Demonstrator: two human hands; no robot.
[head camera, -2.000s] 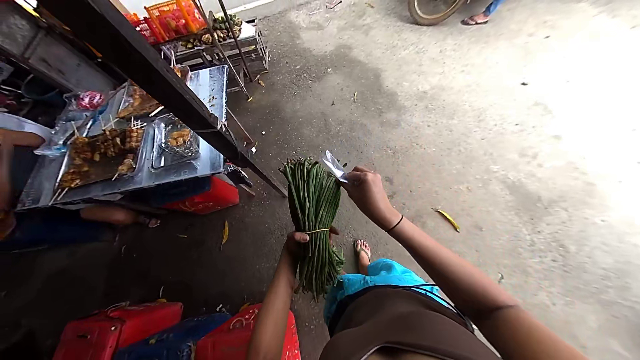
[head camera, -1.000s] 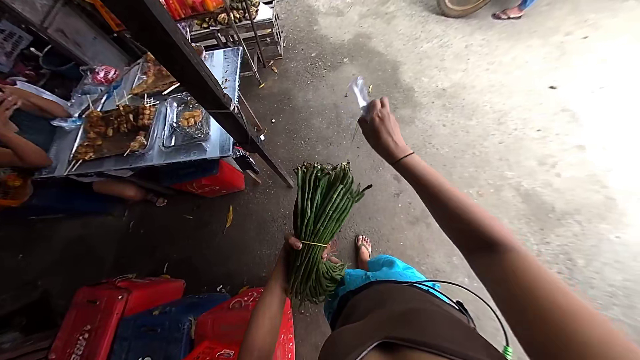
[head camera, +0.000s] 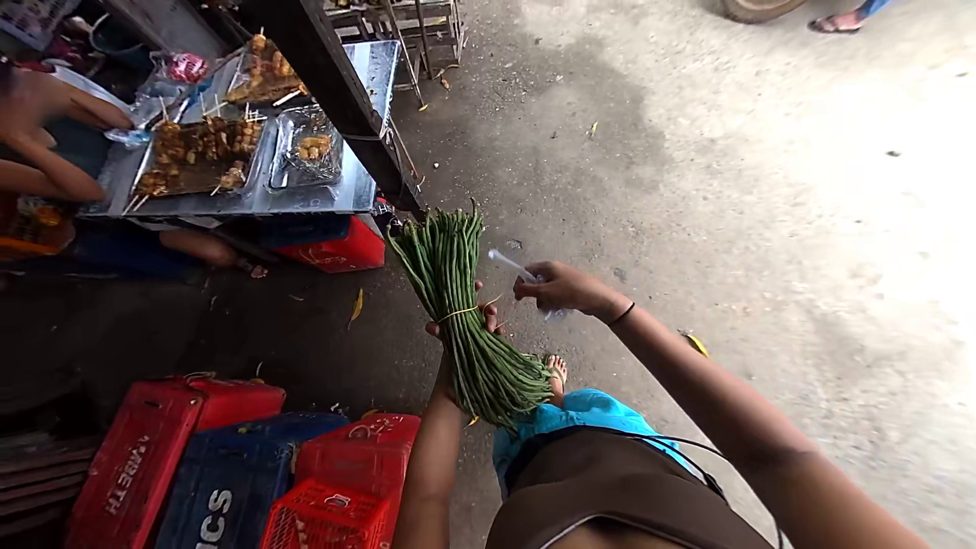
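My left hand (head camera: 488, 316) is closed around the middle of a thick bundle of long green beans (head camera: 457, 282), its palm mostly hidden behind them. A thin yellow tie (head camera: 460, 313) circles the bundle near my fingers. The cut ends point up and away, and the looped lower part hangs over my lap. To the right of the bundle, apart from it, my right hand (head camera: 564, 290) grips a crumpled clear plastic strip or bag (head camera: 509, 263), part of which sticks out to the left and part hangs below.
A metal-topped table (head camera: 358, 168) at the upper left bears trays of skewered food (head camera: 202, 149); a person (head camera: 46, 145) sits behind it. A dark post (head camera: 335, 84) leans beside it. Red and blue crates (head camera: 229, 473) stand at the lower left. A wheel (head camera: 759, 6) and another person's foot are at the top right.
My right hand has come back down toward the bundle from farther out, still holding the plastic. The bundle, in my left hand, now tilts with its upper ends to the left.
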